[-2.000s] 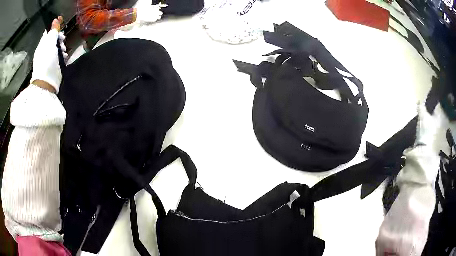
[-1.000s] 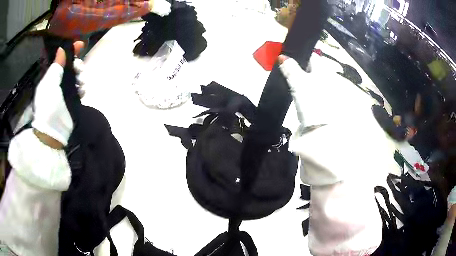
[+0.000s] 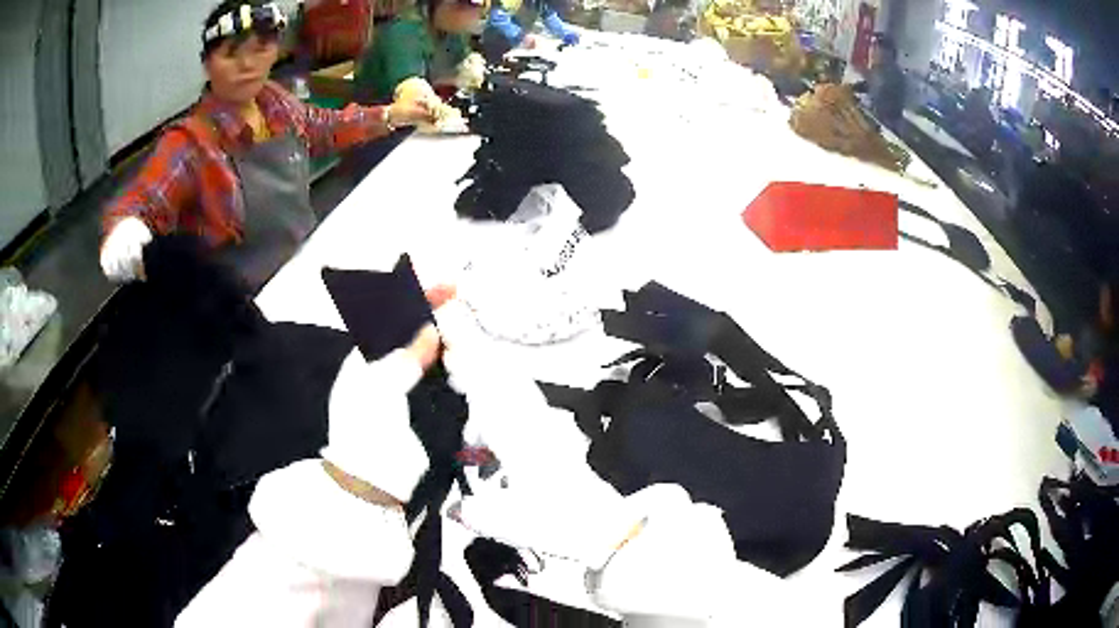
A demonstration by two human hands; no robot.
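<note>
My left hand [image 3: 383,399], in a white glove with bare fingertips, grips a black flat strap piece [image 3: 378,307] above the table's left side. My right hand [image 3: 522,436], also white-gloved, reaches in from the lower right; it is blurred and blends with the table, its fingertips at the same strap piece. Black strap hangs below the hands. A black crescent bag [image 3: 718,472] with straps lies in front of me, its lower part covered by my right sleeve. Part of another black bag [image 3: 540,601] shows at the bottom edge.
A black bag heap [image 3: 160,380] is at left. A person in a plaid shirt [image 3: 184,172] has one hand at it. Beyond lie a clear plastic bag [image 3: 528,276], a black pile [image 3: 546,147] and a red piece [image 3: 828,217]. Black straps [image 3: 945,564] lie at lower right.
The view has risen, showing more of the table and co-workers. My right hand has moved left from the long raised strap to beside my left hand, where both meet at the strap piece.
</note>
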